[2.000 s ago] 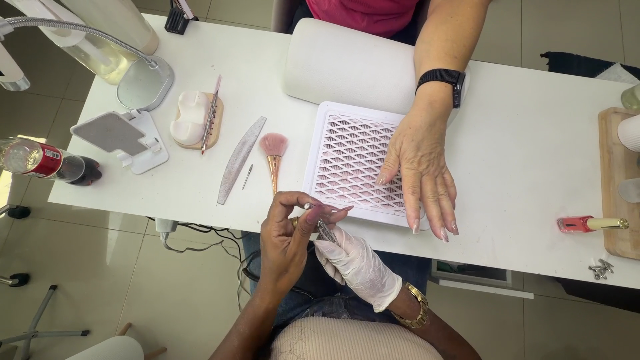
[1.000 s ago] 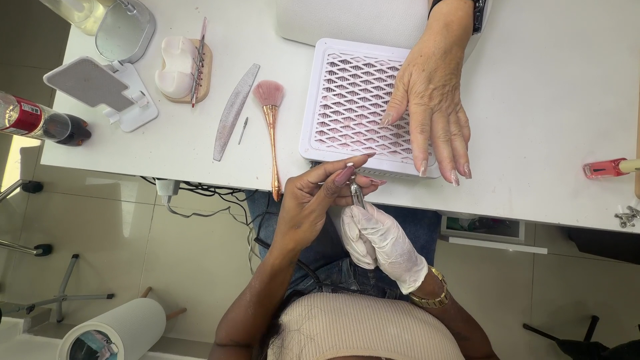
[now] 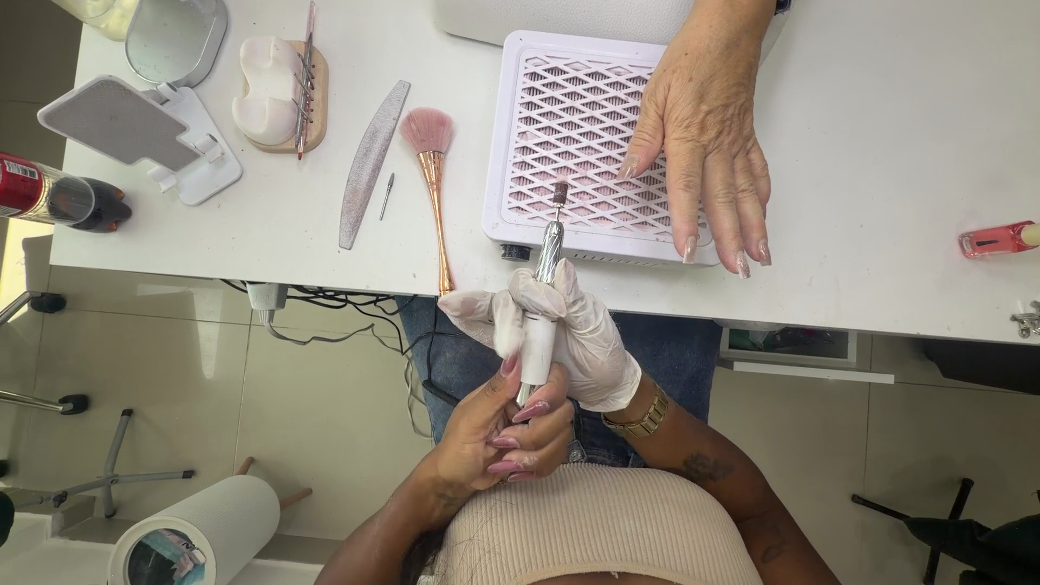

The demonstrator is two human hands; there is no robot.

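Note:
My gloved right hand (image 3: 569,333) grips the handpiece of an electric nail drill (image 3: 538,345), which points away from me with a dark sanding bit (image 3: 561,193) at its tip. My bare left hand (image 3: 512,431) closes around the drill's rear end. The bit is over the near part of a white nail dust collector (image 3: 497,162) with a diamond-pattern grille. Another person's hand (image 3: 715,146) rests palm down on the collector's right side, its fingertips past the near edge. Left of the collector lie a pink brush (image 3: 431,179), a loose metal drill bit (image 3: 387,197) and a grey nail file (image 3: 374,166).
A tool rest with thin tools (image 3: 272,97), a phone stand (image 3: 122,122), a round-cornered mirror (image 3: 175,36) and a bottle of dark drink (image 3: 61,193) are at the left. A pink polish bottle (image 3: 995,240) lies at the right. Cables (image 3: 349,301) hang below the table edge.
My left hand has moved down to the drill's rear end. The drill's bit and metal front, earlier near my left fingers, now point at the collector. The view has shifted closer.

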